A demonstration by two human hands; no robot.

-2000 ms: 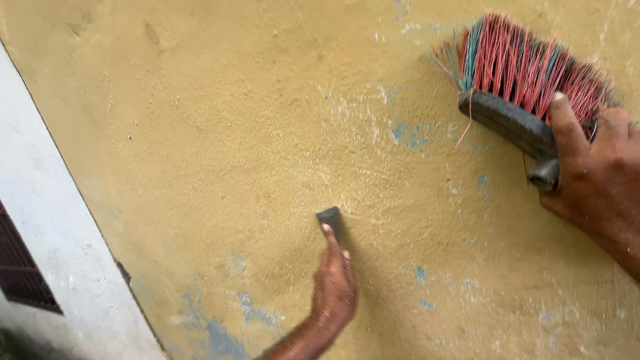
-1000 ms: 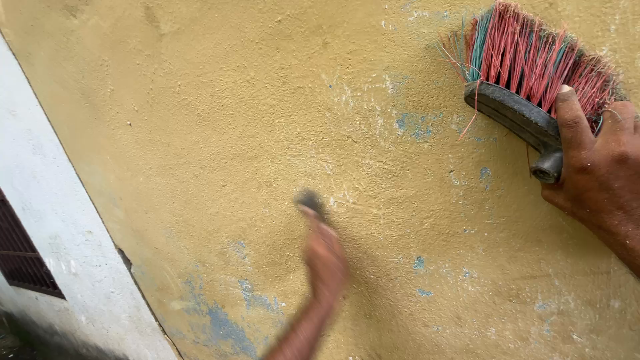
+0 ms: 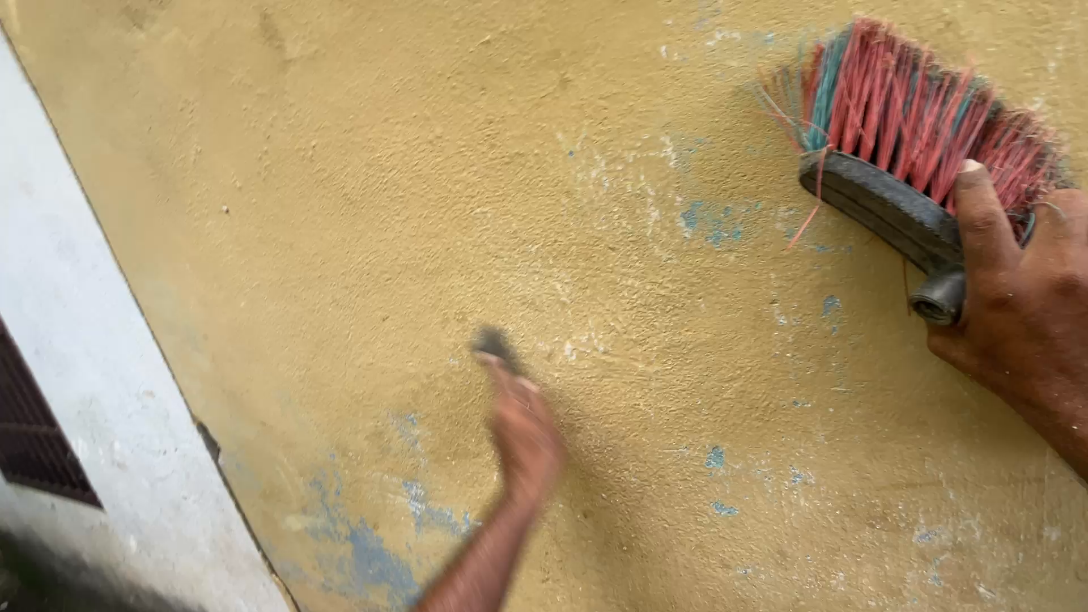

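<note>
My left hand (image 3: 527,433), blurred by motion, grips a small dark flat piece (image 3: 493,342) held against or close to a yellow painted wall (image 3: 357,255); whether it is a scraper or a sanding pad cannot be told. At the upper right my right hand (image 3: 1020,280) holds a broom head (image 3: 884,208) with a dark plastic body and an empty handle socket. Its red and green bristles (image 3: 901,110) point up, with my fingers over the right part of them.
Blue and white patches (image 3: 370,557) show through the worn yellow paint. On the left, past a slanting edge with a chipped spot (image 3: 208,442), stands a white wall (image 3: 93,340) with a dark barred opening (image 3: 38,433).
My left hand and the dark piece have moved left on the wall compared with two seconds ago. My right hand keeps its hold on the broom head, with little change.
</note>
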